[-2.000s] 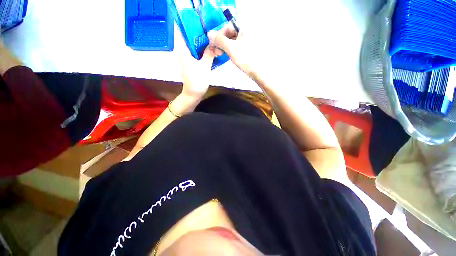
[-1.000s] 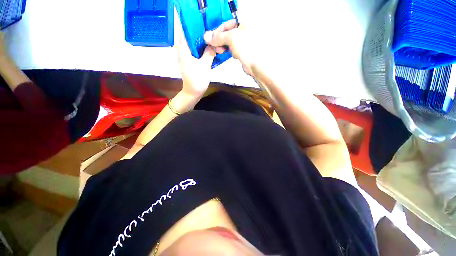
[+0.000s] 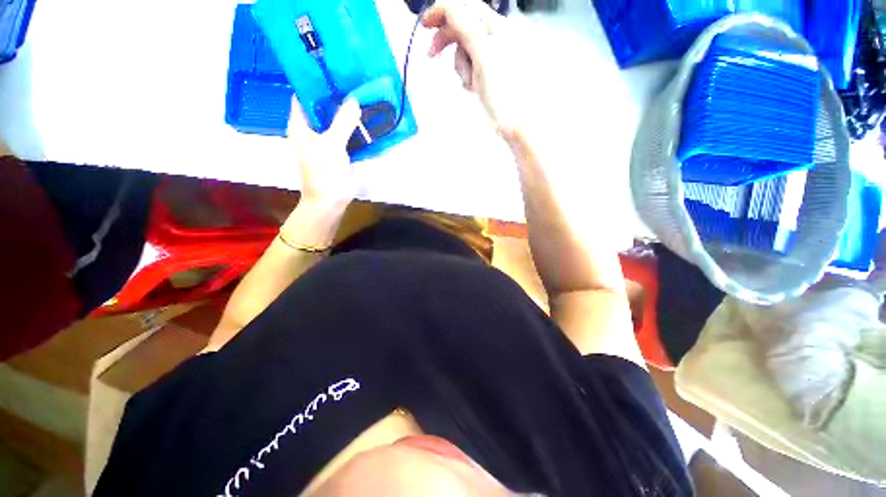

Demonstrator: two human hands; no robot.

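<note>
A blue blister tray [image 3: 335, 49] is held tilted above the white table by my left hand [image 3: 328, 160], its thumb over the near end. A silver and black USB plug [image 3: 309, 35] sits in the tray's far part. A black coiled cable [image 3: 377, 120] with a pale band lies in the near end. One cable length rises from the coil to my right hand [image 3: 466, 39], whose fingers are pinched at the loose cable's far end. Another blue tray [image 3: 260, 102] lies flat on the table, partly under the held one.
A grey perforated basket [image 3: 653, 175] at the right holds stacked blue trays [image 3: 748, 107] and white-edged cards [image 3: 748, 202]. More blue trays [image 3: 646, 29] and black cables [image 3: 865, 92] lie beyond it. A neighbour's dark red sleeve [image 3: 34, 262] shows at the left edge.
The view has shifted right, showing more of the basket. The held tray is turned and its coil is exposed. My right hand has moved off the tray, up and away, with the cable end.
</note>
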